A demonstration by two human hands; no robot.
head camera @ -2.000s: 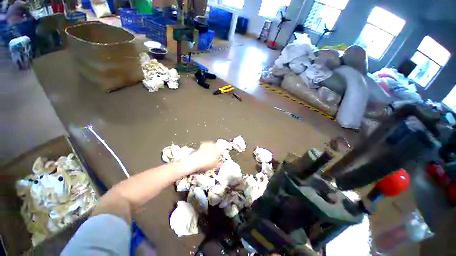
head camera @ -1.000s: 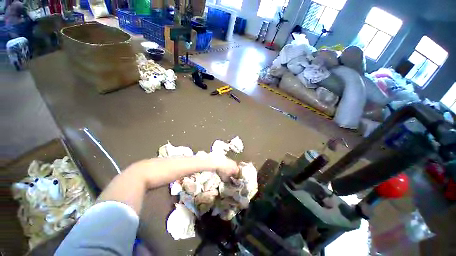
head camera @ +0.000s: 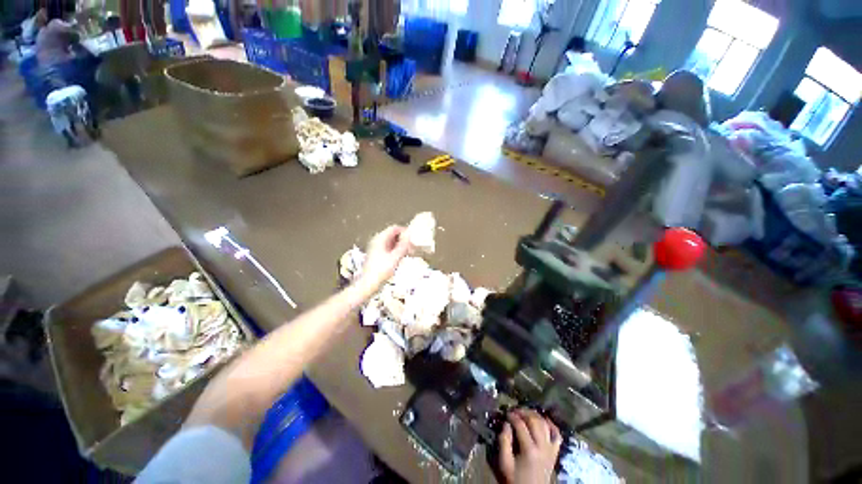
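Observation:
My left hand (head camera: 386,253) is raised over the table, its fingers closed on a cream plush piece (head camera: 422,233). A pile of cream plush pieces (head camera: 416,301) lies below it, left of the dark green hand press (head camera: 558,331). My right hand (head camera: 531,444) is low at the press, fingers bent down at the heap of dark beads (head camera: 493,454); whether it holds one cannot be told. White washers (head camera: 588,465) lie just right of it. The square base plate (head camera: 439,427) is bare. The red ball knob (head camera: 680,249) stands up on its lever.
The output carton (head camera: 66,378) with cream pieces stands at the left by a blue crate (head camera: 288,425). A large brown container (head camera: 232,113), a second cream pile (head camera: 326,146) and yellow-handled pliers (head camera: 439,164) are farther back. The white washer box (head camera: 657,378) is right of the press.
My left hand has come out of the pile and up, now with a cream piece. My right hand has come into view by the press. The view has shifted.

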